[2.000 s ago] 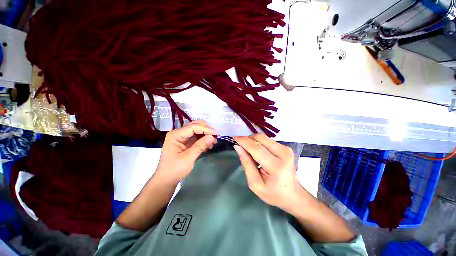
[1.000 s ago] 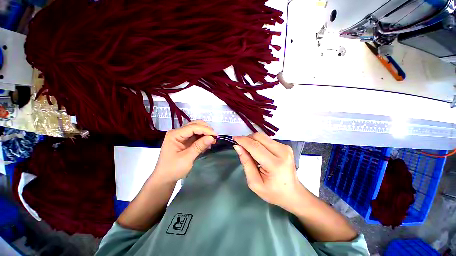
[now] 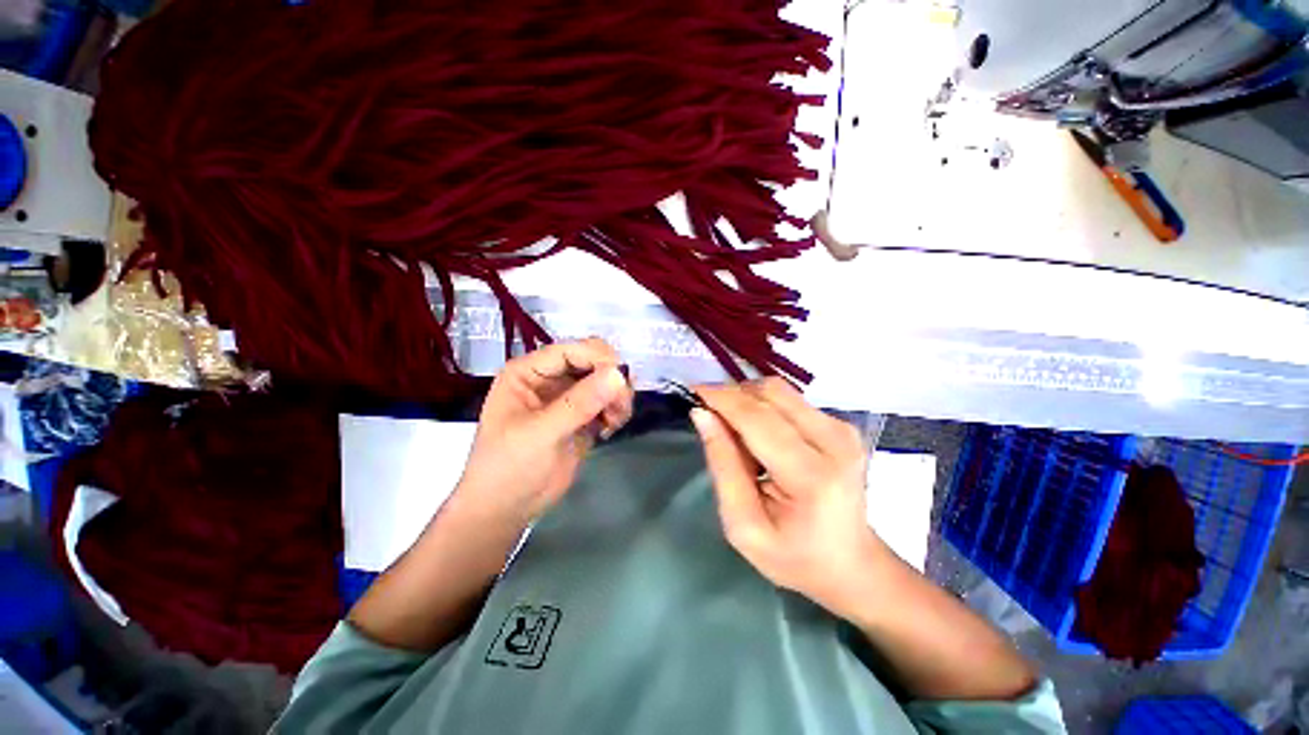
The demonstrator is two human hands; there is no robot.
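My right hand [image 3: 790, 481] pinches a small dark pointed sliver [image 3: 681, 389], perhaps tweezers or a bodkin, between thumb and forefinger. My left hand [image 3: 538, 431] is just left of it with thumb and forefinger pinched together; a tiny dark bit shows at the fingertips, too small to name surely. A narrow gap lies between the two hands. Both are just off the table's front edge. A big bundle of dark red fabric strips [image 3: 431, 129] lies on the table beyond my left hand, loose ends to the right.
A white sewing machine [image 3: 1091, 43] stands upper right, with an orange and blue handled tool [image 3: 1144, 201] on its bed. A ruler [image 3: 1005, 368] runs along the front edge. A blue crate [image 3: 1235, 560] stands lower right, a second dark red pile [image 3: 216, 560] lower left.
My hands were almost joined by thin dark lines between the fingertips; now they are farther apart, with the sliver's tip free at my right fingertips. The view has shifted slightly.
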